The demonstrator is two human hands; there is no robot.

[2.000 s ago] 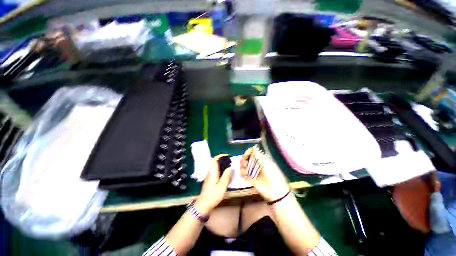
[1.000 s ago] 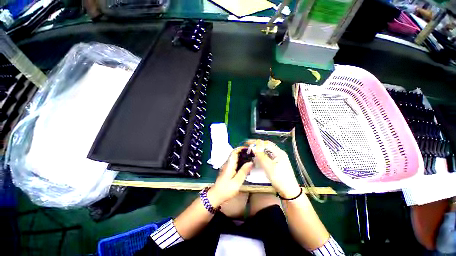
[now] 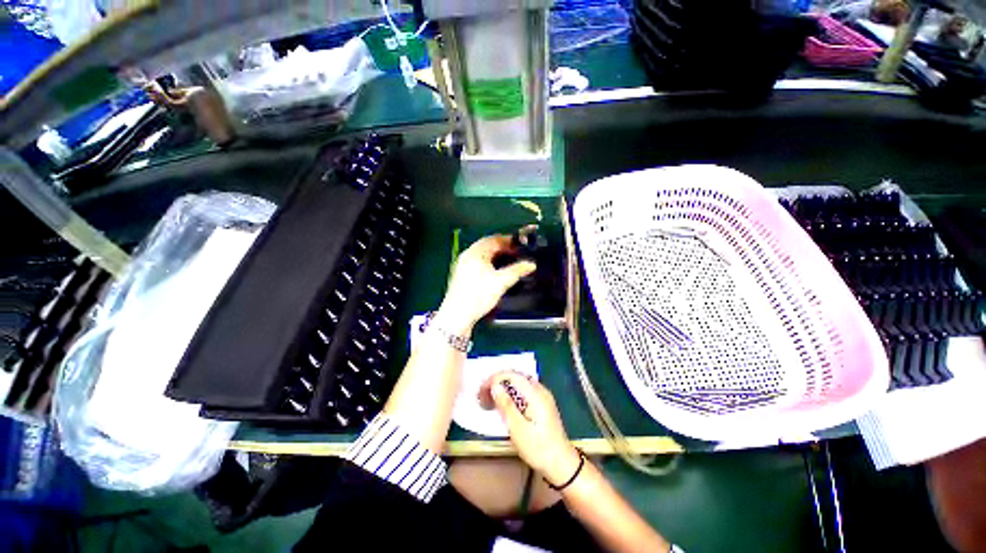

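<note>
My left hand (image 3: 482,283) is at the dark press fixture (image 3: 546,283), its fingers on a small black part (image 3: 521,246) under the silver press (image 3: 500,97). My right hand (image 3: 524,416) is lower, near the bench's front edge over the white cloth (image 3: 476,405), its fingers curled round several thin metal pins (image 3: 515,398) whose ends show. The pink basket (image 3: 854,373) stands right of the press with loose pins (image 3: 652,324) in it. The black tray (image 3: 265,292) lies to the left, with silver pin ends along its right side.
A large clear bag (image 3: 81,378) with white lining lies left of the tray. Rows of black parts (image 3: 897,281) lie right of the basket. A thin hose (image 3: 578,362) runs between fixture and basket. A raised shelf edge (image 3: 692,95) crosses behind.
My hands were together near the bench edge. My left hand has moved forward to the fixture with the black part; my right hand has stayed low with the pins. The view has shifted.
</note>
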